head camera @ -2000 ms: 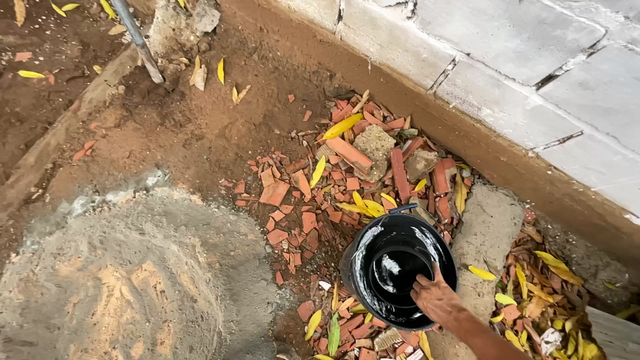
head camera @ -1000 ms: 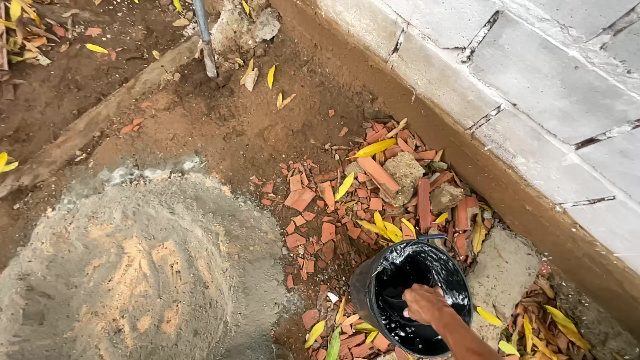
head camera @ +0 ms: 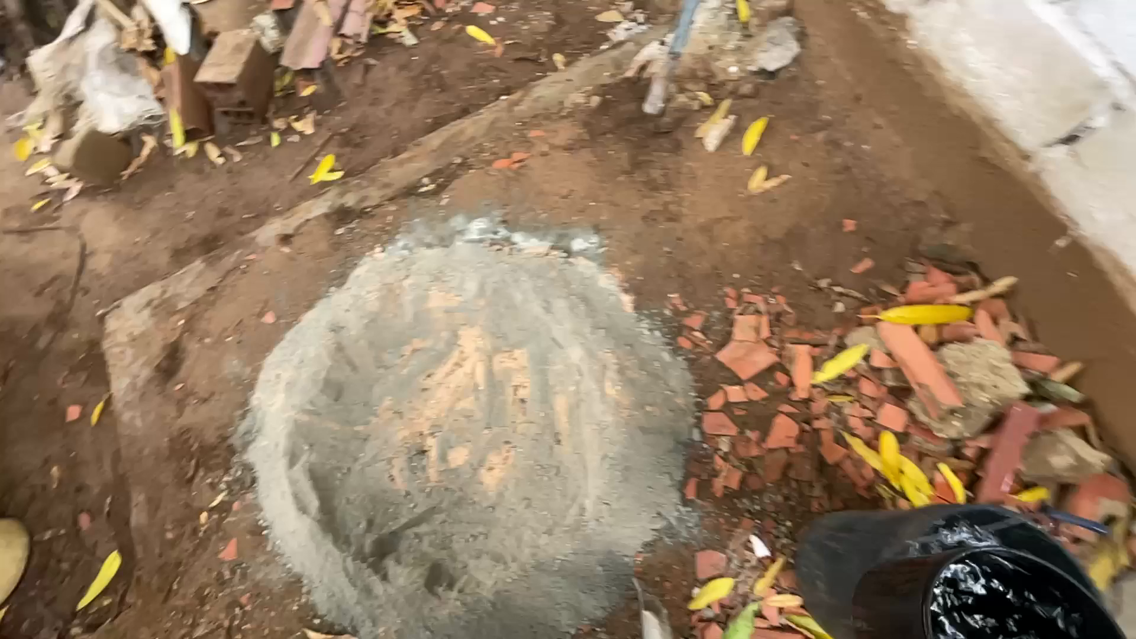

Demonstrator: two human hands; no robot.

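Note:
Neither my left hand nor my right hand shows now. At the lower right stands a black plastic bucket (head camera: 830,555), cut off by the frame edge. A smaller black container (head camera: 896,599) overlaps its opening, with glossy, rippled liquid (head camera: 1003,599) inside; what holds it, if anything, is out of view. Left of the bucket, a wide round mound of grey cement and sand mix (head camera: 355,373) lies on the ground, its rim raised around a hollow. Orange sand (head camera: 488,373) shows through in its middle.
Broken red tile pieces (head camera: 745,355) and a rough stone chunk (head camera: 976,382) lie between mound and wall (head camera: 1003,71). A metal pole (head camera: 679,44) meets the ground at the top. Hollow bricks (head camera: 235,75) and debris sit upper left.
My right hand, earlier at the bucket with its fingers inside, is out of view. The small container, earlier down inside the bucket, now shows at its opening. The view has swung left.

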